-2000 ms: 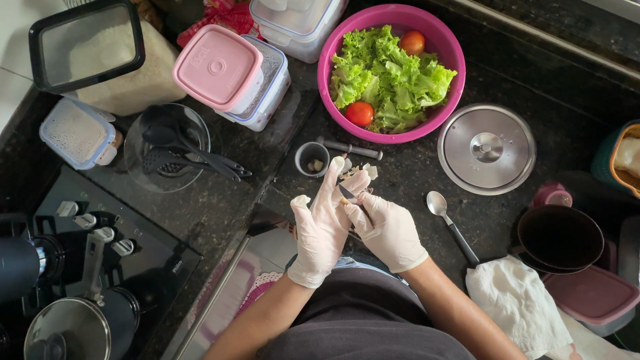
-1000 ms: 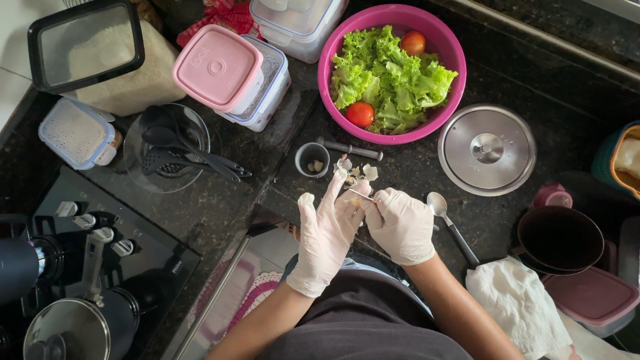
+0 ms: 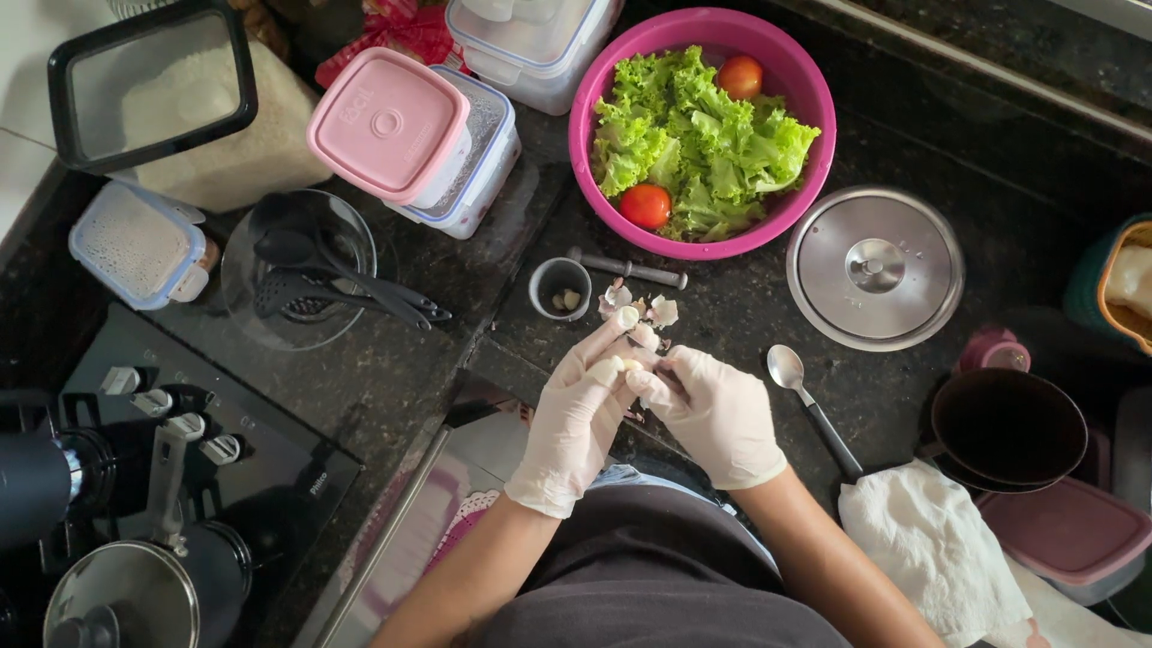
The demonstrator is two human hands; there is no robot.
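My left hand (image 3: 576, 414), in a white glove, pinches a pale garlic clove (image 3: 612, 367) between thumb and fingers. Against it, my gloved right hand (image 3: 715, 409) grips a small knife, whose handle is mostly hidden and whose blade (image 3: 633, 342) barely shows. Garlic skins (image 3: 662, 311) lie on the dark counter just beyond my fingertips. Behind them stands a small grey mortar (image 3: 560, 289) with several peeled cloves (image 3: 566, 299) inside, and its pestle (image 3: 628, 268) lies beside it.
A pink bowl (image 3: 579, 162) of lettuce and tomatoes stands at the back, with a steel lid (image 3: 875, 268) at its right. A spoon (image 3: 814, 409), a white cloth (image 3: 931, 549) and a dark pot (image 3: 1008, 430) are at the right. Plastic containers, a glass bowl (image 3: 236, 292) and a stove (image 3: 297, 459) are left.
My hands have come closer together; the left fingers, spread out one second ago, are now bent around the clove. My right hand has moved slightly left.
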